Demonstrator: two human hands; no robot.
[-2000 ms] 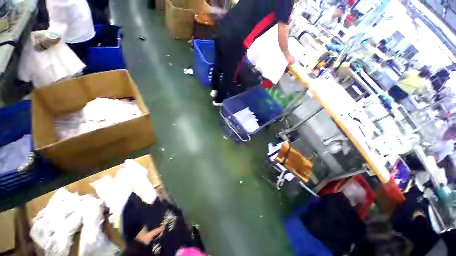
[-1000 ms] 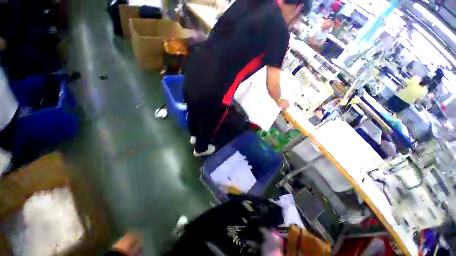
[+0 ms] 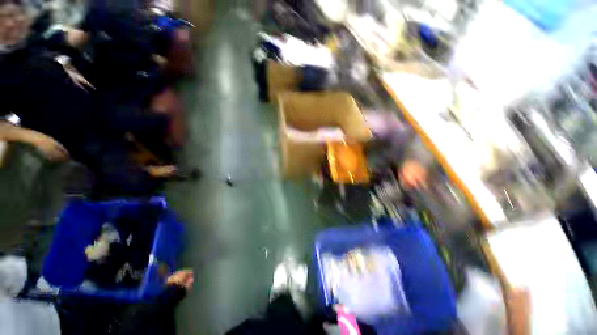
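My left hand (image 3: 180, 279), bare and blurred, shows at the lower left beside a blue crate; no object shows in it. My right hand (image 3: 347, 320), in a pink glove, is cut off by the bottom edge, in front of another blue crate. Whether it grips anything is hidden by blur. Dark cloth (image 3: 281, 317) shows at the bottom centre between my hands; I cannot tell whether it is a garment piece or my clothing.
A blue crate (image 3: 59, 252) with dark and pale pieces stands left; a blue crate (image 3: 429, 275) with white pieces stands right. A carton (image 3: 301, 157) and orange item (image 3: 348, 162) are ahead. People in dark clothes are at left. A long table (image 3: 432, 144) edges the right.
The view has moved forward along the aisle. The standing person in black and red and the large carton at left have left view. The embroidered black bundle between my hands is no longer clearly visible.
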